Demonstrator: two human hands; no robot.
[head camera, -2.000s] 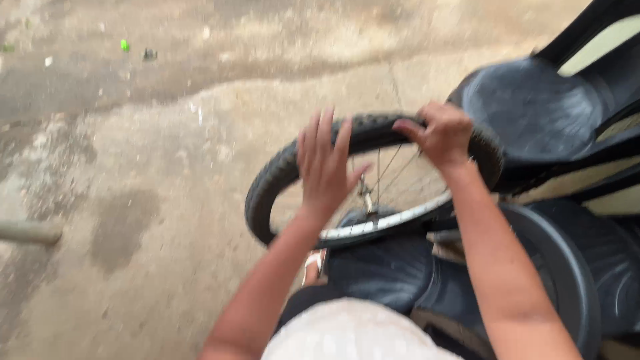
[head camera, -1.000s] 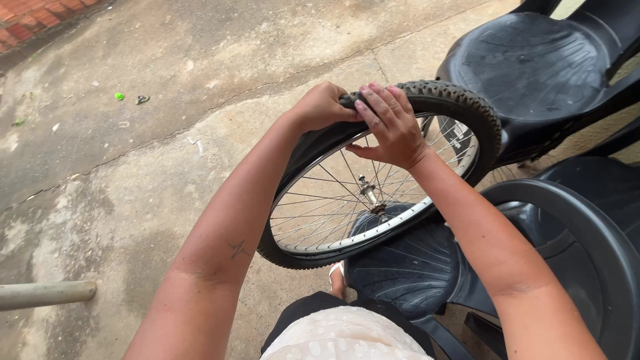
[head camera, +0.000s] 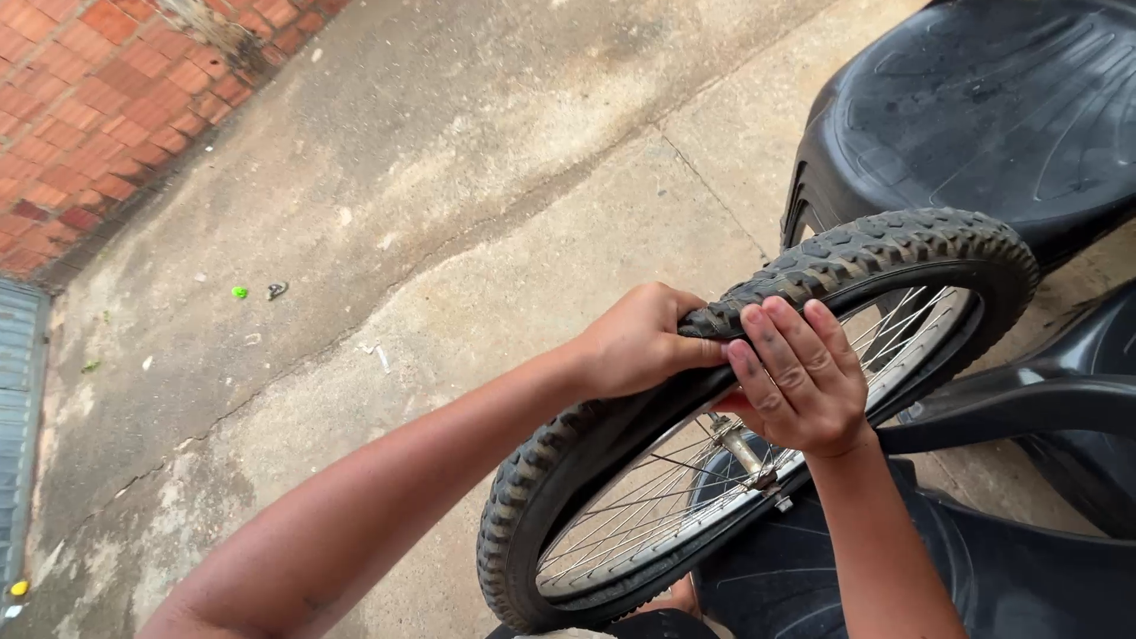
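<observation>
A bicycle wheel with a knobby black rubber tire (head camera: 532, 497) stands tilted in front of me, its lower part by a black plastic chair seat. My left hand (head camera: 643, 342) grips the tire at the upper part of the wheel, thumb on the near sidewall. Close beside it, my right hand (head camera: 799, 377) lies over the tire's side and the rim, fingertips against the tire and thumb hidden behind. Wire spokes and a metal hub (head camera: 744, 453) show through the wheel below my hands.
Black plastic chairs are at the right: one seat (head camera: 985, 106) beyond the wheel, another seat (head camera: 887, 568) under its lower side. Cracked concrete ground (head camera: 399, 204) spreads left, with a brick wall (head camera: 115, 98) and a blue metal sheet (head camera: 19, 399) at its edge.
Two seconds ago my hands were apart on the tire; they came together a second ago and stay close. The right hand's fingers now lie lower over the side. The view has shifted.
</observation>
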